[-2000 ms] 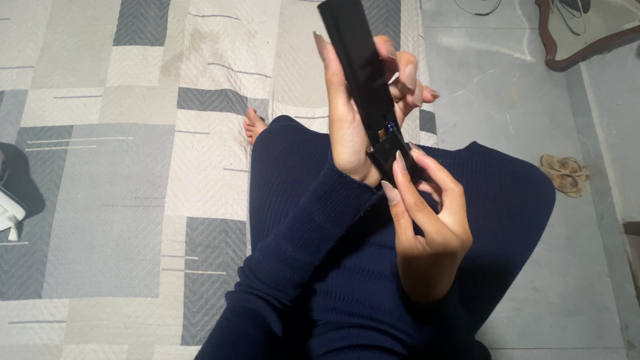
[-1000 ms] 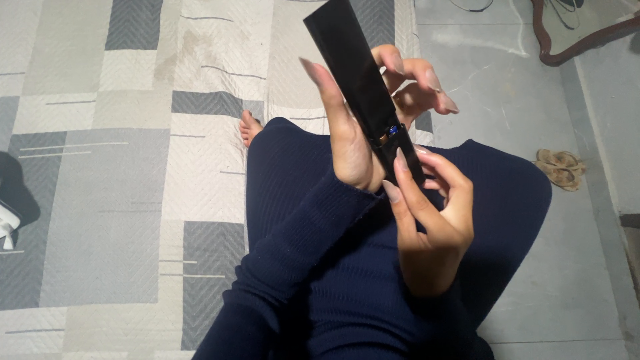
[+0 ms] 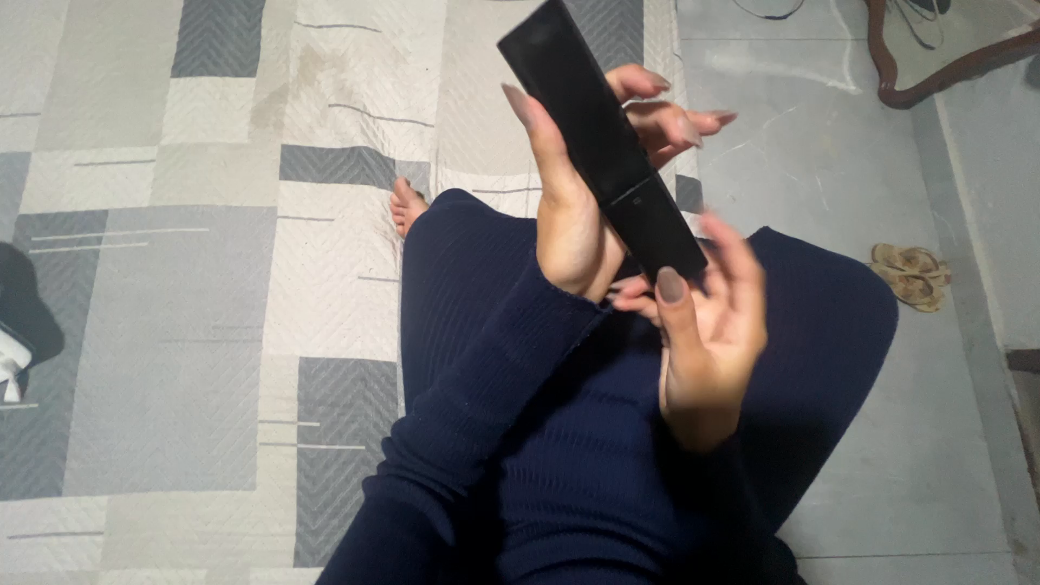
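A long, flat black object (image 3: 589,122), perhaps a remote control seen from its back, slants across my left hand (image 3: 581,203). A thin seam crosses it, and its lower part is a black cover with a small mark. My left thumb rests along its left edge, while the other left fingers are spread behind its right side. My right hand (image 3: 711,325) is at the lower end, the thumb tip against the bottom edge and the fingers partly behind it; they are slightly blurred. What lies under the cover is hidden.
My lap in dark blue ribbed cloth (image 3: 585,439) is below the hands. A patchwork bedspread (image 3: 171,349) spreads to the left, with a white object (image 3: 12,357) at its edge. Sandals (image 3: 910,276) and a brown-framed piece (image 3: 894,89) are on the right.
The gap in the black object, where metallic and blue parts showed, is now covered. My right hand has opened from its pinch, its thumb now at the lower end.
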